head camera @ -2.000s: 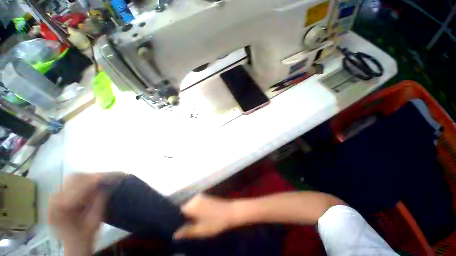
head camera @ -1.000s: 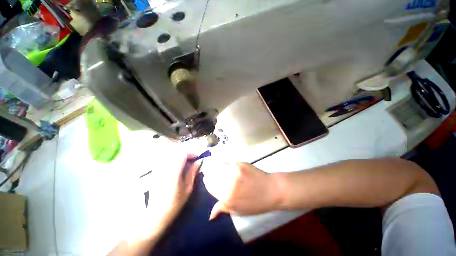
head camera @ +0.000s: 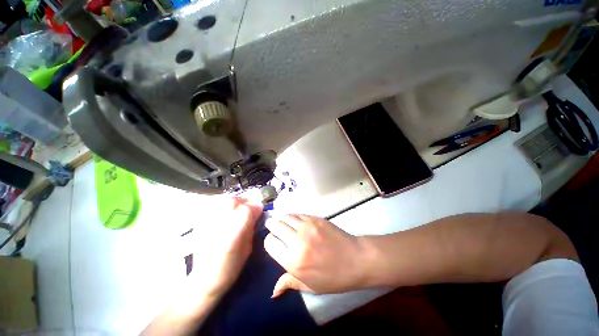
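A navy cut piece (head camera: 253, 295) runs from the lower edge of the picture up between my hands to the needle area of the off-white sewing machine (head camera: 315, 65). My left hand (head camera: 230, 246) lies on its left side, fingertips at its upper end just under the lit machine head, washed out by the light. My right hand (head camera: 312, 252) is on its right side, with fingers bent onto the end of the piece. The presser foot and needle are mostly hidden by the head and glare.
A smartphone (head camera: 386, 149) lies on the machine bed. Small hand tools (head camera: 469, 136) and black-handled scissors (head camera: 570, 125) are to its right. A lime-green plastic holder (head camera: 116, 195) is left of the needle. Two small dark scraps lie on the white table (head camera: 52, 262). Plastic bags are at upper left.
The view first moved close to the machine head, and the navy piece came from the table's front edge to the needle area. Since then, my left fingertips have moved slightly closer under the head.
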